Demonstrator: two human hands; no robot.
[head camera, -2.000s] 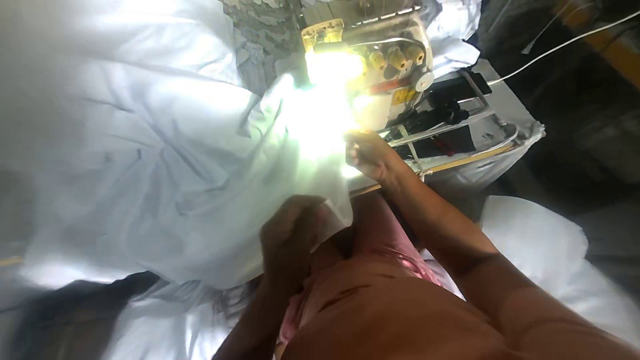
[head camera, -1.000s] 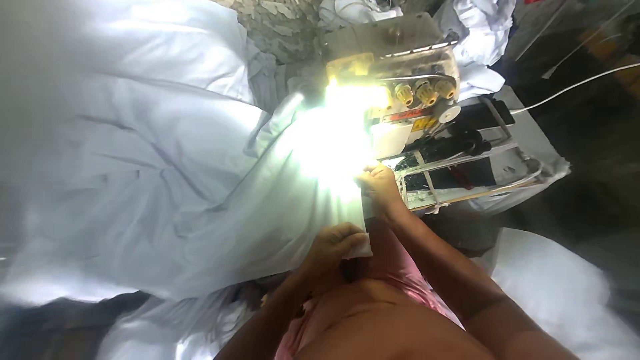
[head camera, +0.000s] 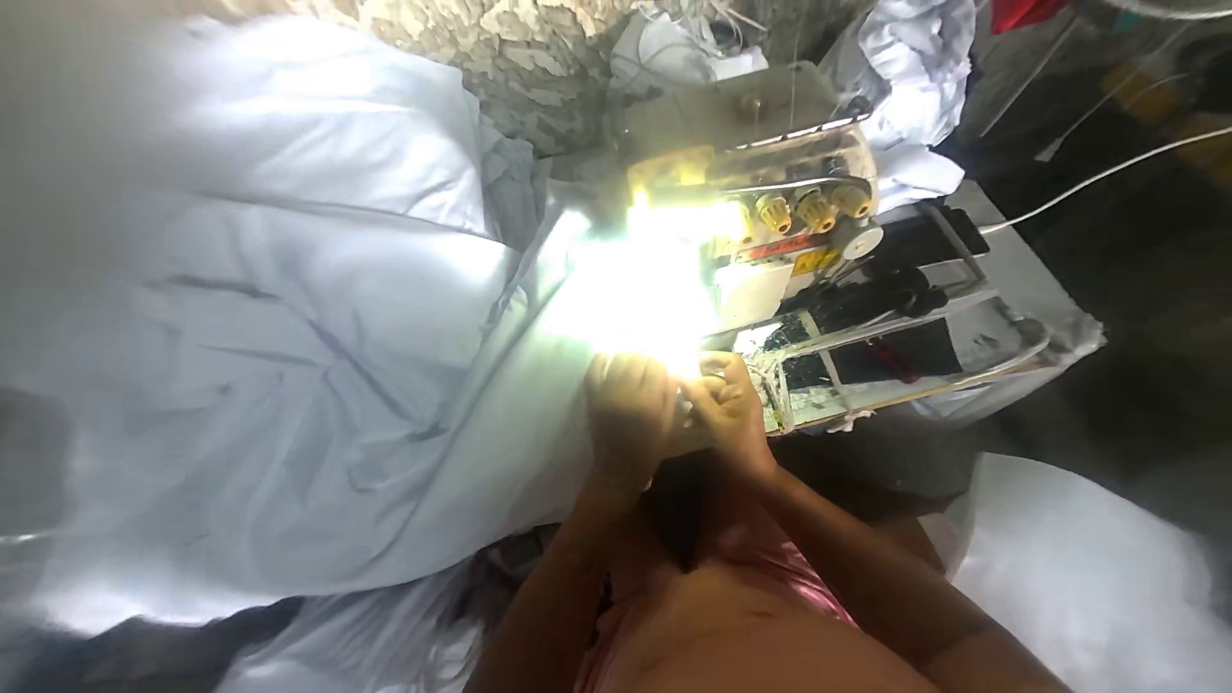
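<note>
A large white cloth (head camera: 404, 404) spreads over the left and runs up to an overlock-type sewing machine (head camera: 751, 164) with yellow tension dials (head camera: 813, 209). Glare from a bright lamp hides the needle area. My left hand (head camera: 630, 409) lies on the cloth's right edge just below the glare, its fingers gripping the fabric. Close to its right, my right hand (head camera: 727, 404) has bent fingers pinched together at the same edge; a bit of white shows between the two hands.
Right of the machine a metal wire frame (head camera: 895, 327) juts over the table edge (head camera: 924, 393). White fabric (head camera: 1068, 568) is heaped at lower right, and more white cloth (head camera: 356, 635) hangs at lower left. A rough, flaking wall (head camera: 539, 58) stands behind.
My left hand has moved up from the cloth's lower corner to the edge near the machine, beside my right hand. The right hand stays close to the machine's front.
</note>
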